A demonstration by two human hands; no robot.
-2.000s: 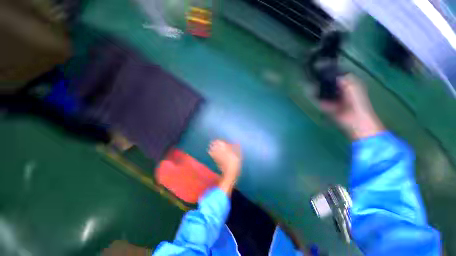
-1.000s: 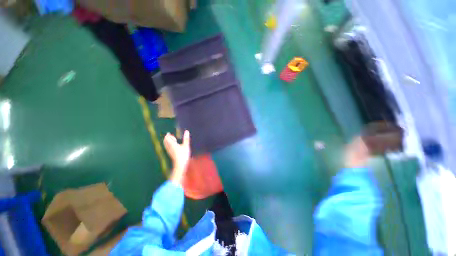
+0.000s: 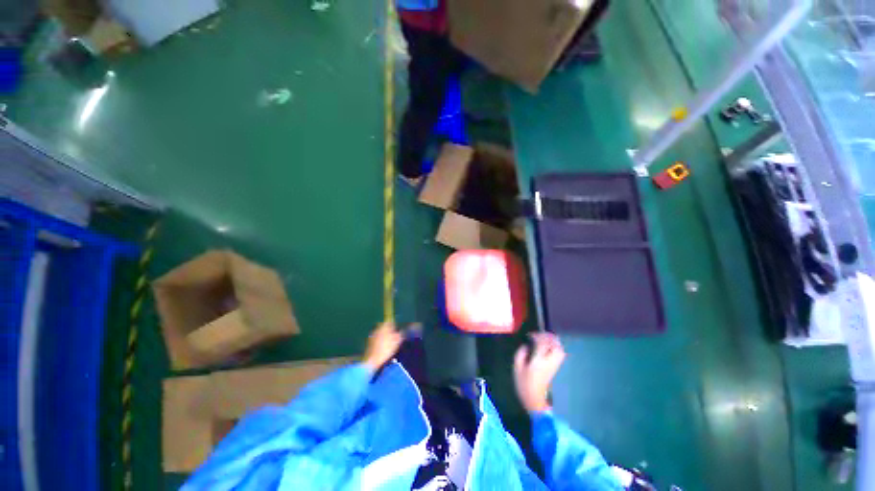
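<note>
The black two-compartment parts tray (image 3: 603, 288) lies on the green bench. Its far compartment holds a row of dark thin parts (image 3: 585, 208); the near one looks empty. The stool with the pink-orange pad (image 3: 483, 291) stands left of the tray, in front of me. My left hand (image 3: 385, 345) is low, left of the stool, partly curled; a small greyish patch shows by its fingers, and I cannot tell if it is held. My right hand (image 3: 539, 366) is blurred, at the tray's near left corner, fingers bent; a dark spot shows at the fingertips, not clear enough to name.
An open carton (image 3: 489, 192) stands beyond the stool. A person in dark trousers (image 3: 422, 105) stands near a large carton (image 3: 523, 34). An orange-red item (image 3: 672, 175) lies on the bench. White trays with dark parts (image 3: 782, 249) are at right. Another open carton (image 3: 254, 297) is on the left floor.
The view has turned right, so the tray and stool show more centrally. My right hand has come from the white trays at right to the black tray's near corner. My left hand is lower, left of the stool.
</note>
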